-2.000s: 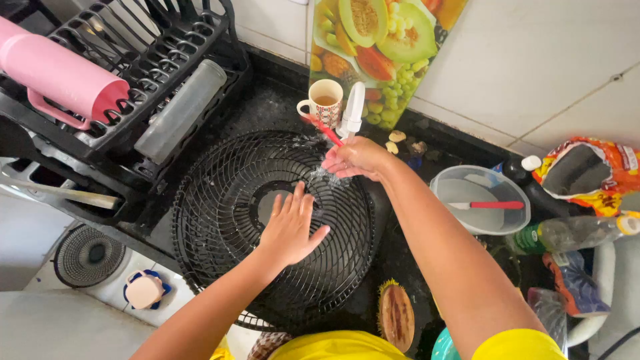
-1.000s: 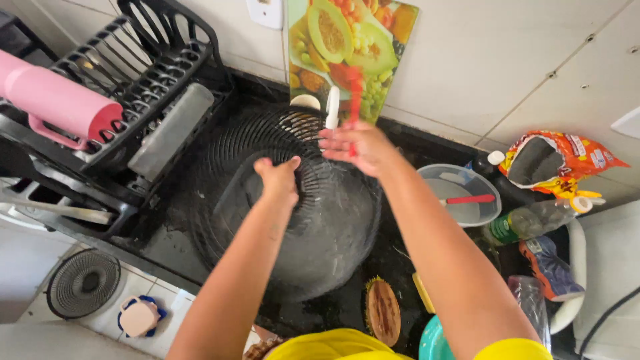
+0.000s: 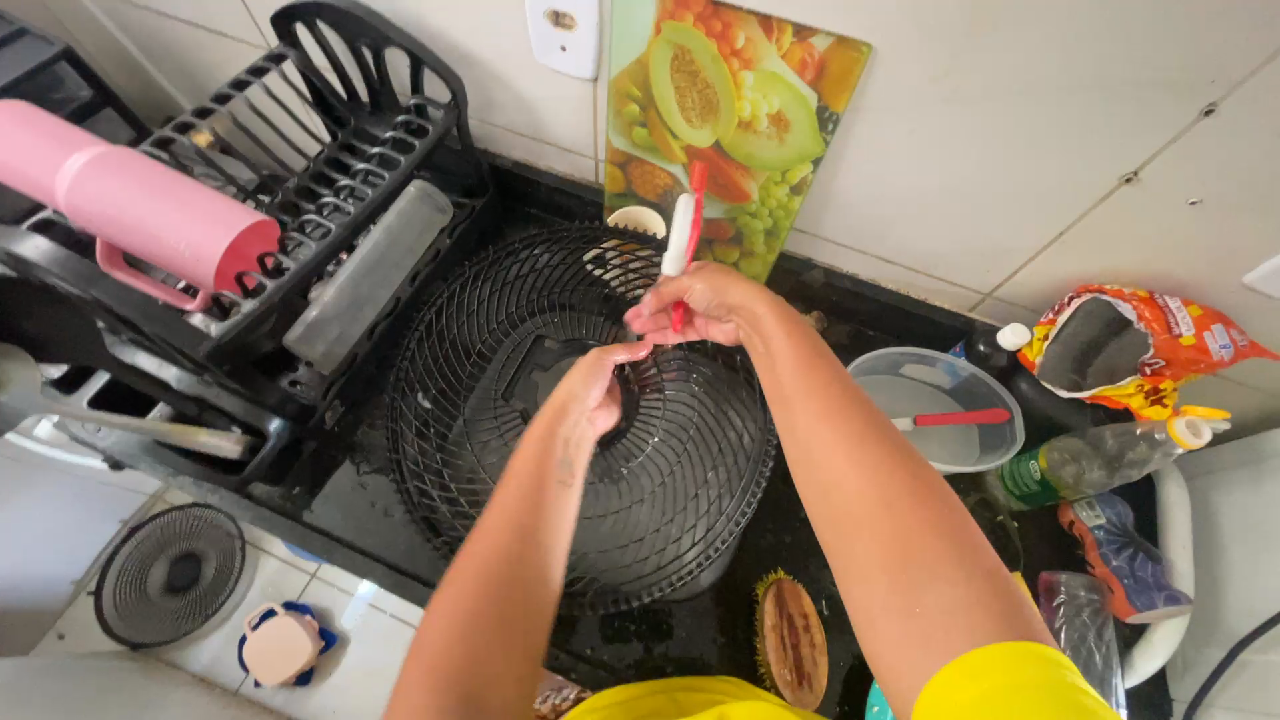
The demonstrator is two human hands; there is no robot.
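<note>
A round black fan grille [image 3: 480, 440] lies over the sink in the dark stone counter. Above its middle, my left hand [image 3: 597, 385] has its fingers stretched toward the other hand and holds nothing. My right hand [image 3: 705, 305], beside the white faucet [image 3: 678, 235], has a red-handled brush [image 3: 697, 190] in its grasp, pointing up toward the wall. The brush's bristles cannot be made out. The two hands' fingertips nearly meet. A wooden scrubbing brush [image 3: 792, 640] lies on the counter near my body.
A black dish rack [image 3: 380, 230] with a pink tumbler [image 3: 150, 200] stands left. A cup [image 3: 637, 220] is behind the grille, by a fruit-print glass board [image 3: 720, 130]. At right are a plastic tub [image 3: 865, 375] with a red-handled knife, bottles and an orange bag [image 3: 1180, 345].
The grille, seen flat two seconds ago, looked lifted and tilted one second ago and now lies lower again. My left hand has moved up close to my right hand.
</note>
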